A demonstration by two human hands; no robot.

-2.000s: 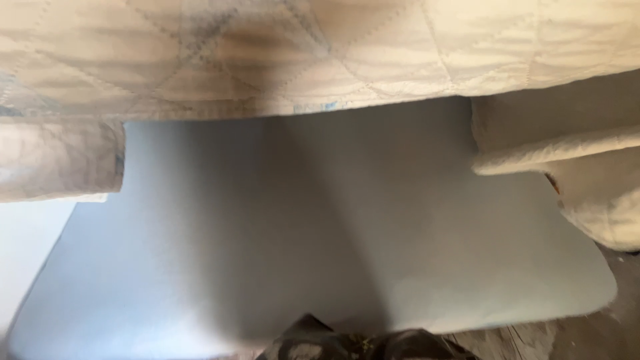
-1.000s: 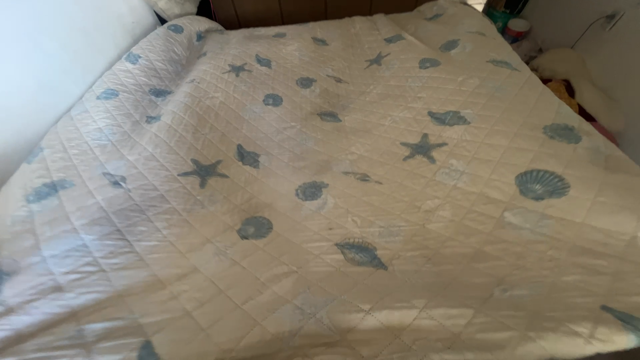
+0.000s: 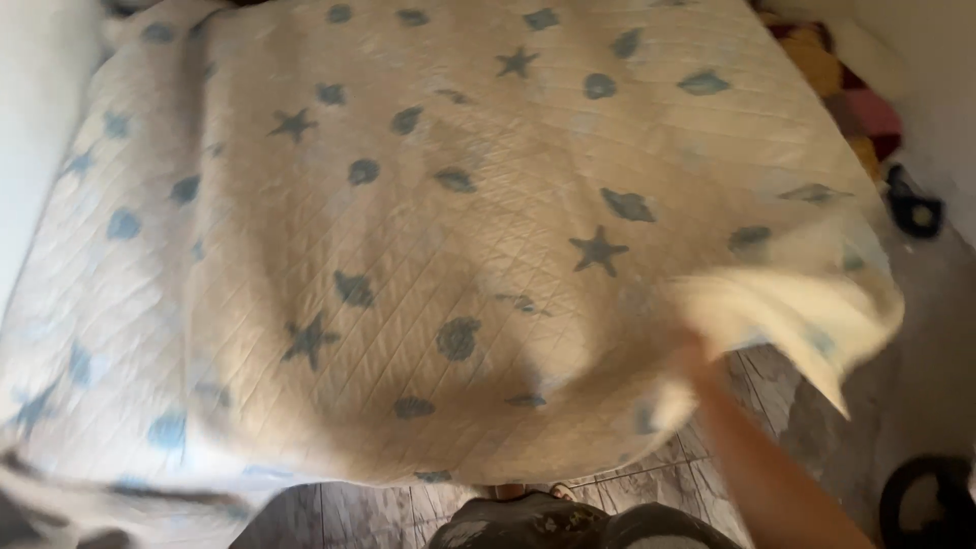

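Observation:
A cream quilted bedspread (image 3: pixel 488 229) with blue starfish and seashell prints lies over the bed, its near part lifted and billowing. My right hand (image 3: pixel 692 347), blurred by motion, grips the bedspread near its right front side. Beside that hand a pale corner flap (image 3: pixel 808 313) of the cloth hangs out over the floor. My left hand cannot be made out; at the lower left the cloth's edge is raised and blurred, with dark smudges below it.
Grey marbled floor tiles (image 3: pixel 366 511) show along the near side. Colourful folded cloth (image 3: pixel 869 114) lies beyond the bed's right edge, near a black object (image 3: pixel 913 206). Another black curved object (image 3: pixel 926 503) stands at the lower right. A white wall (image 3: pixel 38 114) runs along the left.
One second ago the bedspread lay nearly flat with no hand in sight; now its near part is lifted and my right hand has come in, gripping it. The view has tilted down.

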